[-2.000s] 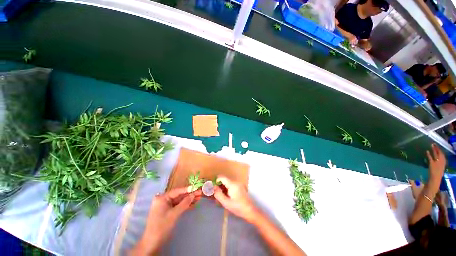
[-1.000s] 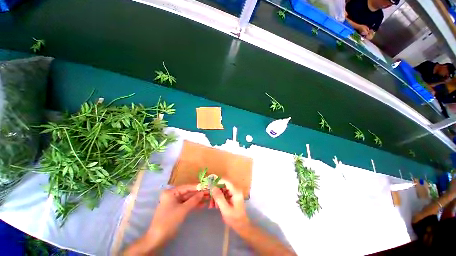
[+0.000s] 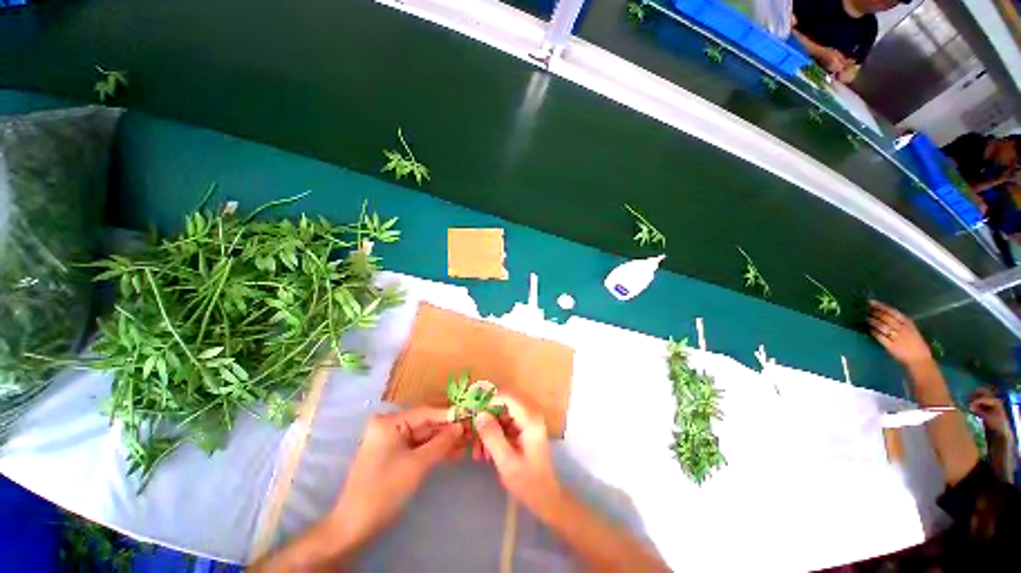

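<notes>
My left hand and my right hand meet at the near edge of the brown cardboard pad. Their fingertips hold a small green leaf sprig between them. A pale round disc shows partly behind the sprig at the fingers; which hand holds it I cannot tell. A large tangled heap of leaf stems lies left of my hands. A narrow row of small leaf pieces lies to the right on the white sheet.
Beyond the pad are a small cardboard square, a small white cap and a white glue bottle. Sprigs lie spaced on the dark green conveyor belt. A clear bag of greenery stands far left. Another person's hand reaches over the belt at right.
The sprig has come in front of the disc at my fingertips, and both hands have closed in together. Belt sprigs appear further right. The other person's arm at right has reached back to the belt.
</notes>
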